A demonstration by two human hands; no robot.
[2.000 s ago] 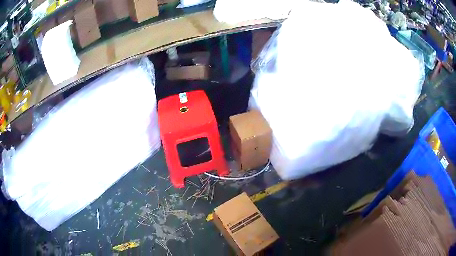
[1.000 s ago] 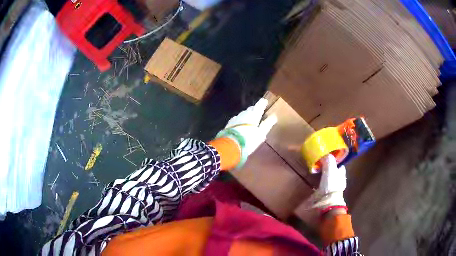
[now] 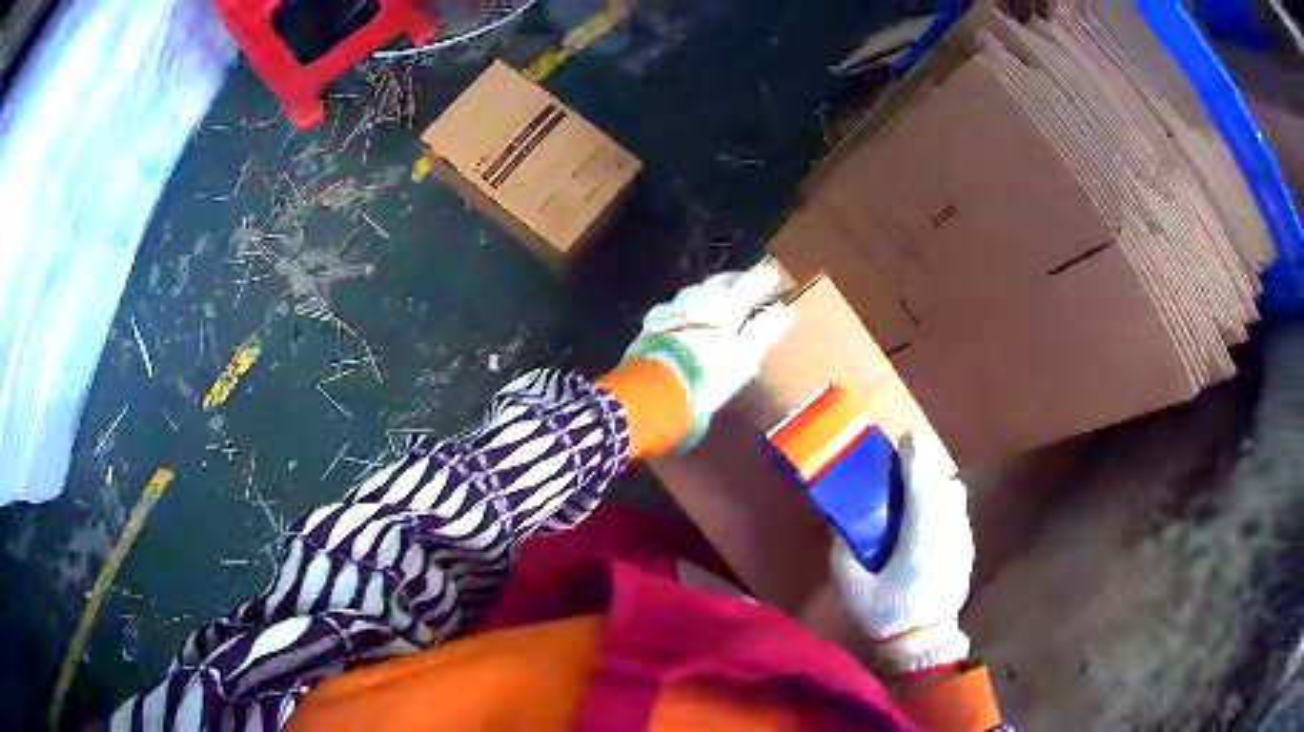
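The carton being taped (image 3: 737,493) lies tilted close to my lap, its brown panel facing up. My left hand (image 3: 711,343), in a white knit glove, rests on the carton's far left edge with the fingers over the rim. My right hand (image 3: 911,551), also gloved, is shut on the blue and orange tape dispenser (image 3: 844,479), which sits on or just over the carton's upper face. The tape roll is hidden. Whether a strip of tape is on the carton I cannot tell.
A fanned stack of flat cartons (image 3: 1001,243) leans against a blue bin (image 3: 1241,143) on the right. A printed brown box (image 3: 532,160) sits on the littered floor ahead. A red stool (image 3: 318,57) and a white wrapped bundle (image 3: 93,215) are at the upper left.
My right hand has brought the tape dispenser left and down to the carton and turned it, so its blue and orange side shows instead of the yellow roll. My left hand stays at the carton's edge.
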